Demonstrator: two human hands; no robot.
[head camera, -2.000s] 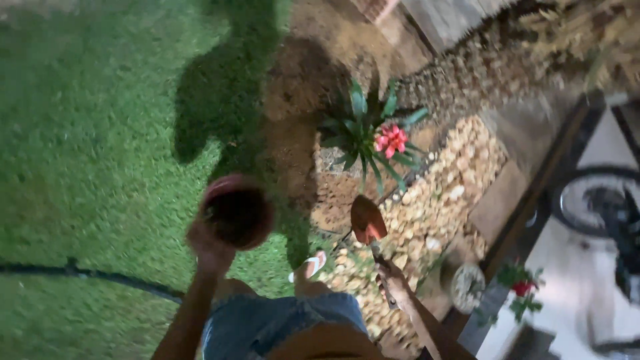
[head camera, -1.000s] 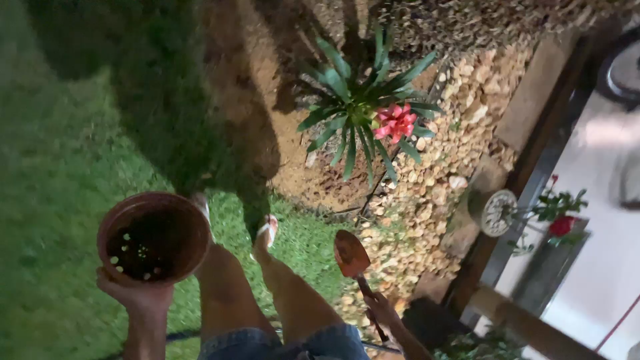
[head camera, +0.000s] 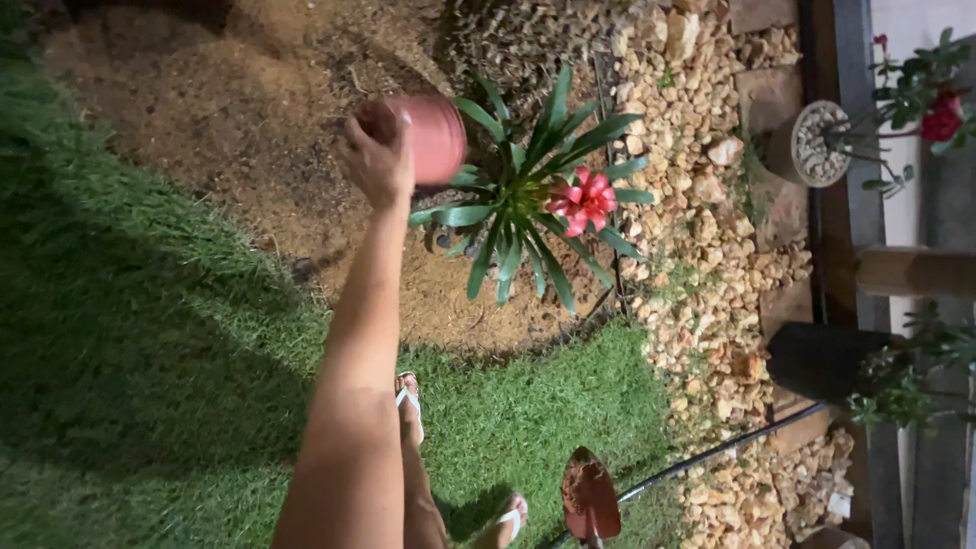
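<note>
My left hand (head camera: 377, 156) grips a reddish plastic plant pot (head camera: 428, 139), which is tilted on its side over the bare soil, its mouth turned away from the camera. Right beside the pot grows a bromeliad (head camera: 522, 194) with long green leaves and a pink-red flower (head camera: 583, 200). Low in the view, the rusty red blade of a garden trowel (head camera: 591, 496) shows above the grass, with soil on it. My right hand is out of view below the frame, so its hold on the trowel is hidden.
Lawn (head camera: 534, 396) meets the soil bed (head camera: 252, 152). Pale stones (head camera: 701, 229) and paving slabs border it on the right. A white-stoned flowerpot (head camera: 822, 145), a black pot (head camera: 823, 362) and a dark hose (head camera: 717, 450) lie along that side. My sandalled feet are on the grass.
My left hand has moved from over the grass to the soil beside the bromeliad. The pot, its mouth earlier facing up with contents visible, is now tipped on its side. My right hand has left the view.
</note>
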